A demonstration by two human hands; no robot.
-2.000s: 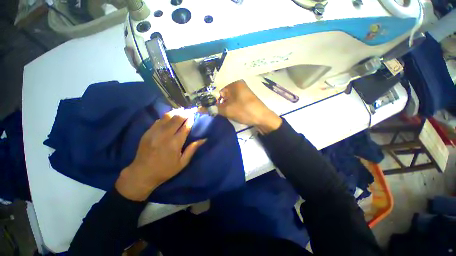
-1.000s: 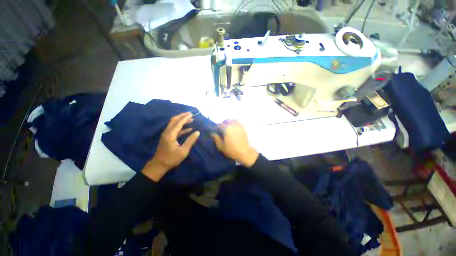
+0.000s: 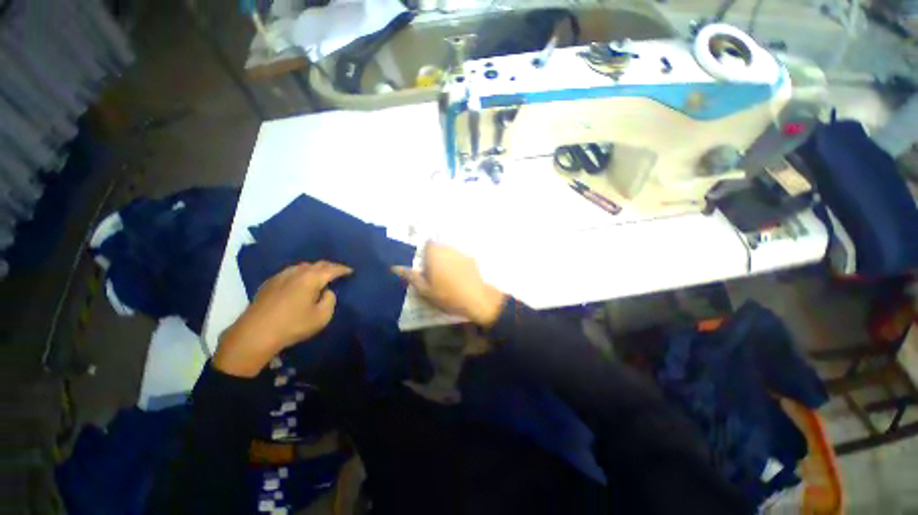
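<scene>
A navy fabric piece [image 3: 337, 236] lies on the left part of the white table and hangs over its front edge. My left hand [image 3: 292, 307] rests on its left side, index finger stretched out over the cloth. My right hand [image 3: 448, 282] is at its right edge, fingertips touching the cloth; whether they pinch it is hard to tell. The white sewing machine [image 3: 604, 101] with a blue stripe stands behind. The cloth is apart from its needle area.
Thread snips [image 3: 596, 197] and black-handled scissors [image 3: 582, 157] lie on the machine bed. Navy bundles lie left of the table [image 3: 272, 151]. An orange basket [image 3: 823, 463] with navy pieces is at right. White-labelled navy pieces [image 3: 287, 402] are near my lap.
The cloth has come away from the needle toward the table's front left. The view has pulled back. My hands have moved apart, and the cloth lies in a narrower shape.
</scene>
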